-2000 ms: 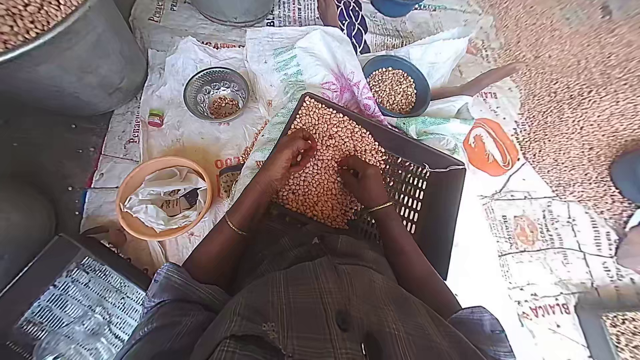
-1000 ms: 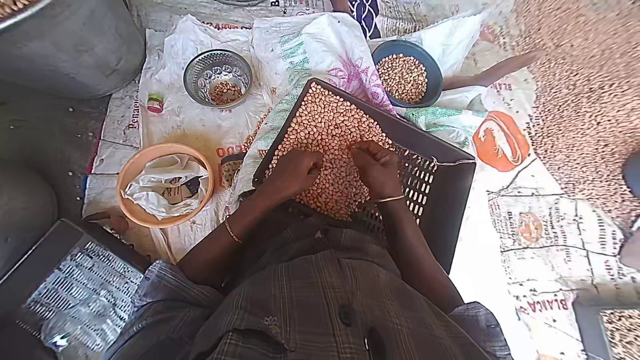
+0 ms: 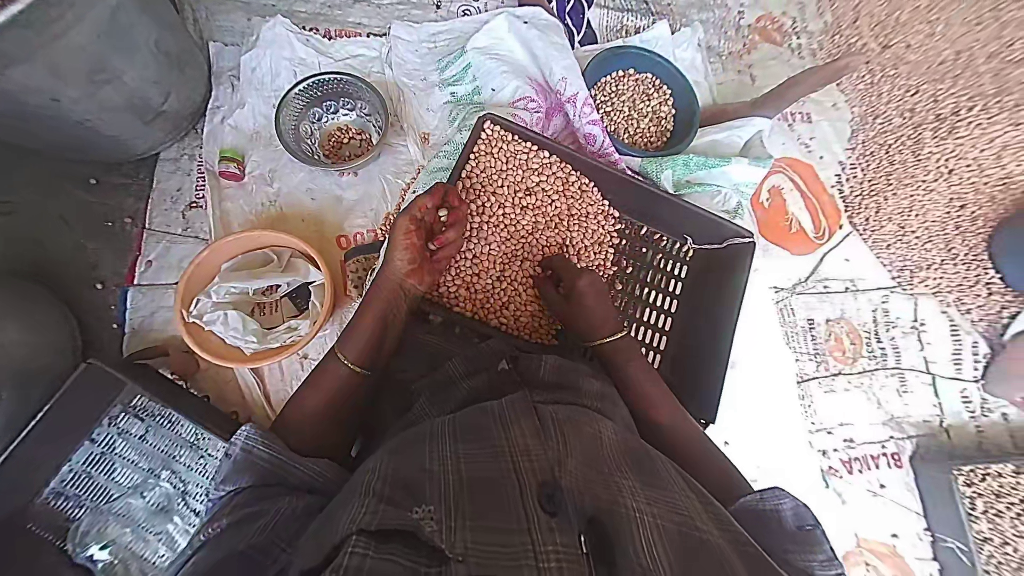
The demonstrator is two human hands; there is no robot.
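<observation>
A black slotted plastic crate (image 3: 700, 320) lies tilted across my lap, with a thick layer of shelled peanuts (image 3: 520, 216) over its left part. My left hand (image 3: 428, 236) is at the crate's left edge, palm turned up, with a pale kernel held at its curled fingers. Over the peanuts, my right hand (image 3: 576, 296) has its fingers bent down against them; whether it holds any is hidden. Beyond the crate stands a blue bowl (image 3: 686, 96) of peanuts. A perforated metal bowl (image 3: 292, 120) with a few kernels is at the upper left.
An orange basin (image 3: 192, 280) holding a white bag stands left, near a small pink-and-green container (image 3: 231, 165). Another black crate (image 3: 96, 400) is at the lower left, metal vessels (image 3: 104, 80) behind. Someone's limb (image 3: 784, 88) reaches beside the blue bowl. Peanuts (image 3: 928, 144) spread at right.
My left hand has moved left from over the peanuts to the crate's edge and turned palm up. My right hand has lowered toward the peanuts.
</observation>
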